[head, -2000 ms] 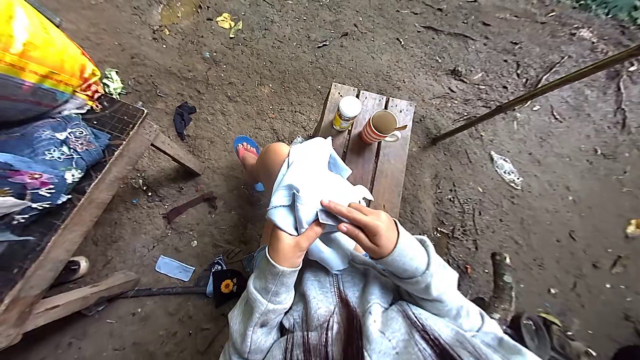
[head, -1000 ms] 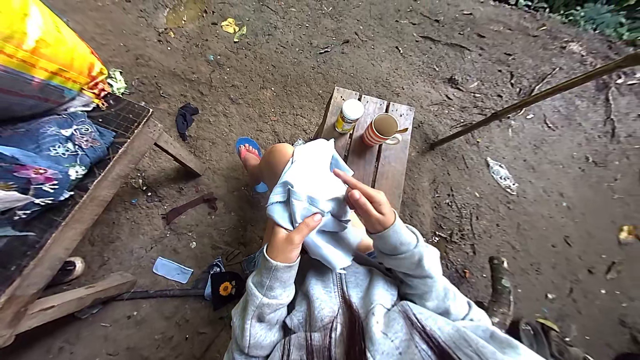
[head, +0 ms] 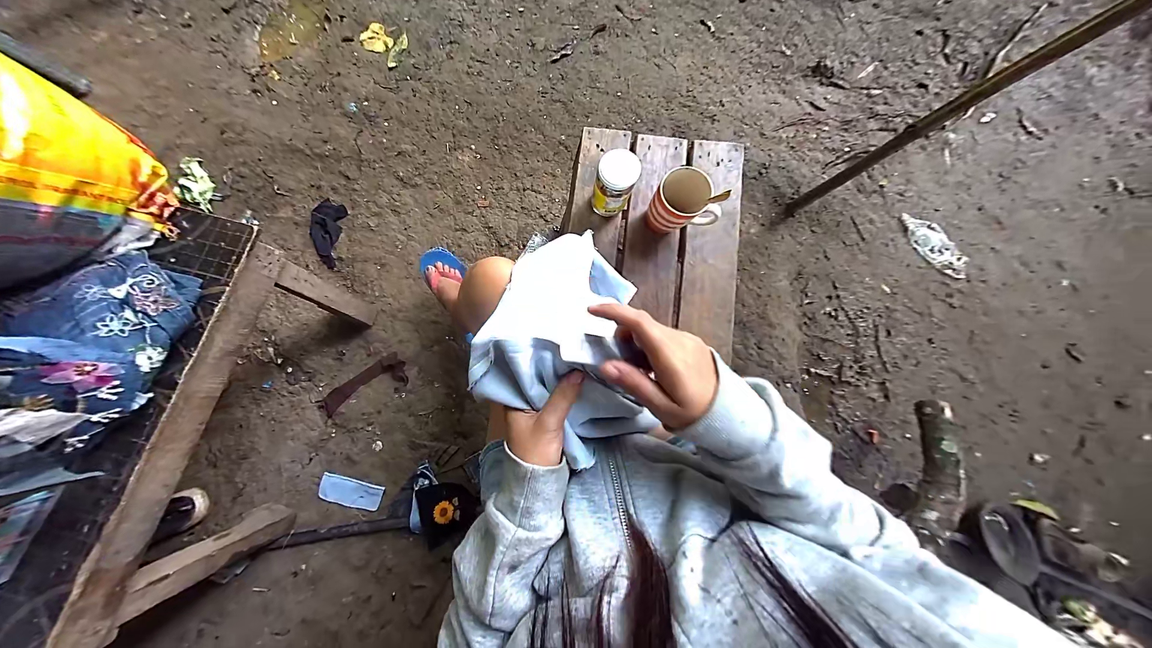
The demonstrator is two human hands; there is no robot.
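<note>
Light blue cloth (head: 522, 364) lies bunched over my lap, its upper part bright white in the light. My left hand (head: 543, 423) grips its lower edge, with the thumb on top and the fingers hidden beneath. My right hand (head: 661, 364) is at the cloth's right side, index finger and thumb apart, the index fingertip at a white piece (head: 585, 333). Whether these fingers pinch anything is unclear. Beyond the cloth, a white-lidded jar (head: 616, 183) and an orange-striped mug (head: 682, 200) with a spoon handle showing stand on a slatted wooden bench (head: 711, 279).
At left, a wood-framed mesh table (head: 202, 382) bears embroidered denim (head: 117, 333) and a yellow-orange bag (head: 72, 171). A blue cloth scrap (head: 351, 491) and a black cloth (head: 328, 232) lie on the muddy ground. A slanting pole (head: 954, 112) stands at upper right.
My right hand has shifted from pointing at the cloth's upper part to its right side, with its fingers more spread. My left hand still holds the lower edge.
</note>
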